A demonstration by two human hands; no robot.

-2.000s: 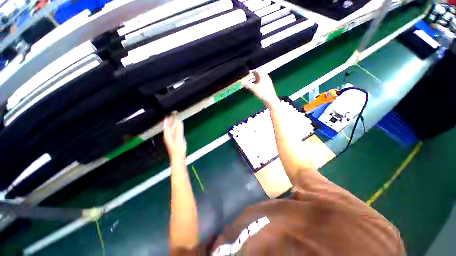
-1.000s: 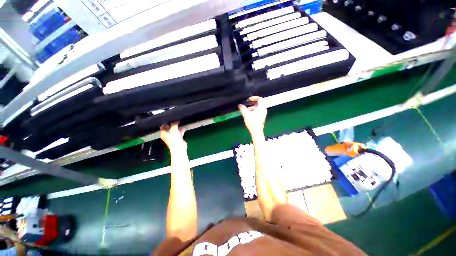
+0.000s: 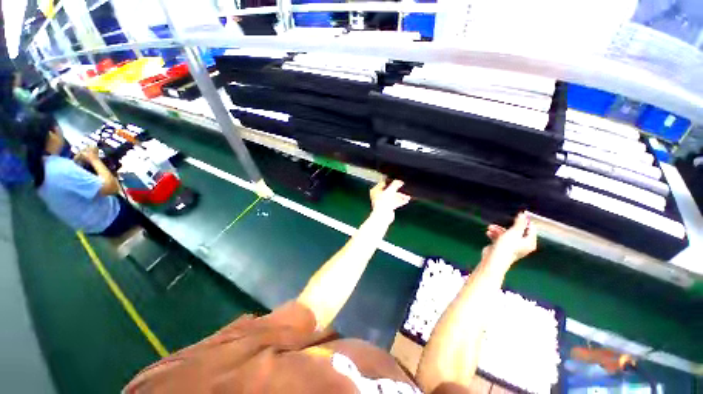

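A stack of black slotted trays [image 3: 470, 127] with long white tubes [image 3: 470, 106] stands on the shelf ahead. My left hand [image 3: 388, 198] is at the lower front edge of a lower black tray [image 3: 462, 175], near its left part. My right hand [image 3: 511, 238] is at the same edge further right, fingers curled up against it. Both hands appear to grip this tray; their fingertips are partly hidden or blurred. Below my right forearm lies a parts tray [image 3: 532, 338] heaped with small white parts, partly covered by the arm.
More tube trays [image 3: 624, 181] stand at right. An orange screwdriver [image 3: 601, 358] lies by a blue tray at lower right. A metal post [image 3: 223, 115] rises left of the stacks. A seated person in light blue [image 3: 73, 188] works further left, near a red-and-white device [image 3: 150, 181].
The view has swung left, bringing the seated person into full view. Both hands remain at the lower tray's front edge, now spaced somewhat similarly apart but further right in view.
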